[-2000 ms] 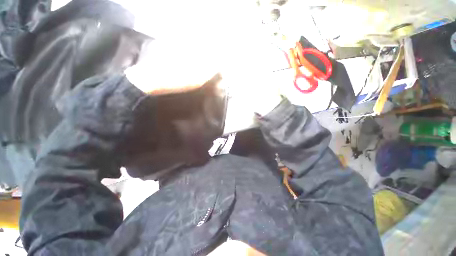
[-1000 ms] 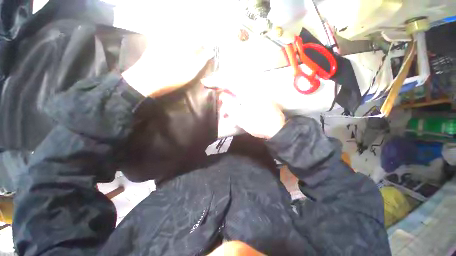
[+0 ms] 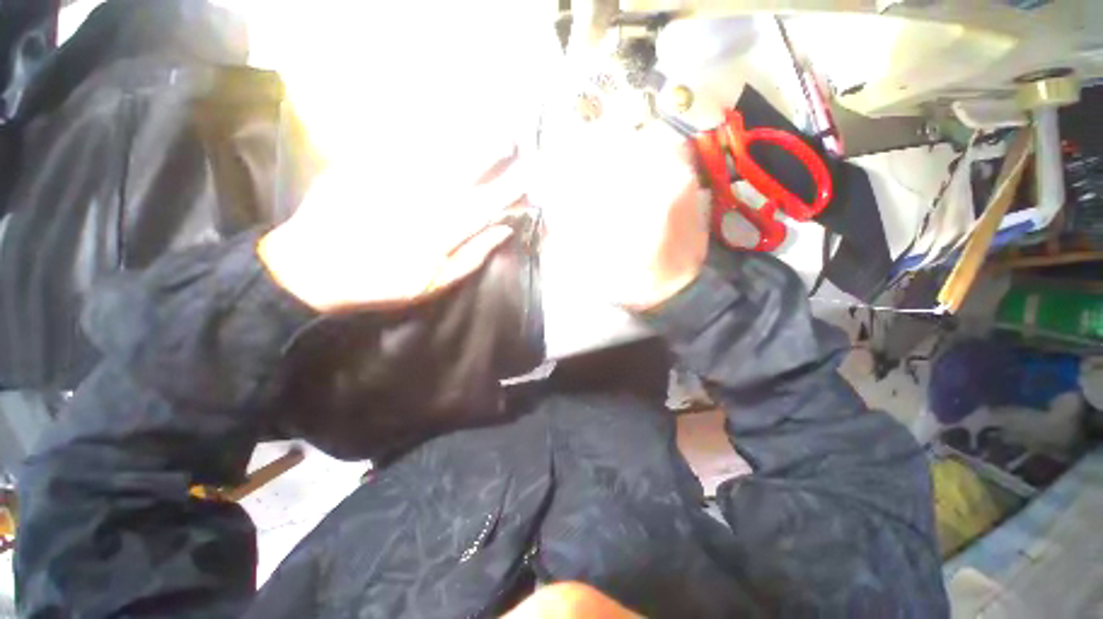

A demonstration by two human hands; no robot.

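Observation:
A dark, shiny leather-like panel (image 3: 423, 363) lies under my left hand and hangs towards my lap, with its straight edge near the middle. My left hand (image 3: 399, 236) lies flat on the panel, fingers reaching to that edge; glare washes much of it out. My right hand (image 3: 647, 224) is right of the edge, also overexposed, and its fingers cannot be made out. Red-handled scissors (image 3: 780, 175) lie just right of my right hand. The needle area is lost in glare.
A black material strip (image 3: 859, 230) lies under and beside the scissors. A slim pink-red stick (image 3: 823, 115) lies behind them. The cream machine (image 3: 907, 55) spans the top right. More dark material (image 3: 133, 194) is heaped at left. A green item (image 3: 1046, 312) sits far right.
My right hand has moved up and forward, closer to the scissors. My left hand has shifted slightly down, its fingers now along the panel edge. The camera view has shifted slightly.

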